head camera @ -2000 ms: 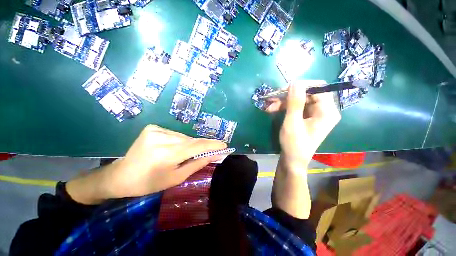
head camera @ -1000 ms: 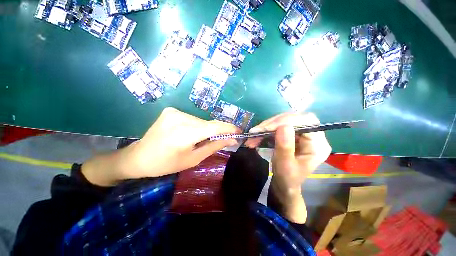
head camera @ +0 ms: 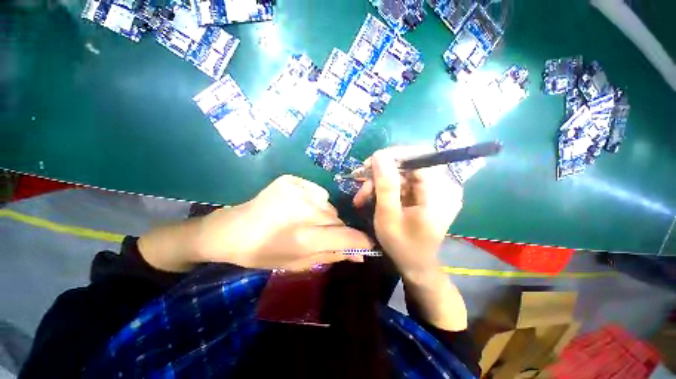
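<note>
My right hand (head camera: 419,200) grips dark tweezers (head camera: 452,156), their pale tip over a circuit board (head camera: 348,180) near the bench's front edge; the fingers partly hide that board. Whether anything is at the tip is too small to tell. My left hand (head camera: 267,226) pinches a white sticker sheet (head camera: 361,253) with a dotted edge, seen nearly edge-on below the bench edge. A glossy dark red sheet (head camera: 295,296) hangs below my left hand. Blue-and-white boards (head camera: 352,100) lie overlapping behind my hands.
More boards (head camera: 233,115) lie on the green bench (head camera: 111,141) at left and top. A jumbled pile of boards (head camera: 589,133) is at right. A pale rail (head camera: 641,37) curves at top right. Beyond the front edge are a red stool (head camera: 526,257), an open cardboard box (head camera: 545,311) and red packaging (head camera: 608,355).
One second ago the tweezers were at the sticker sheet; now my right hand has them over the front board. The sheet in my left hand is slightly lower. The camera view has shifted.
</note>
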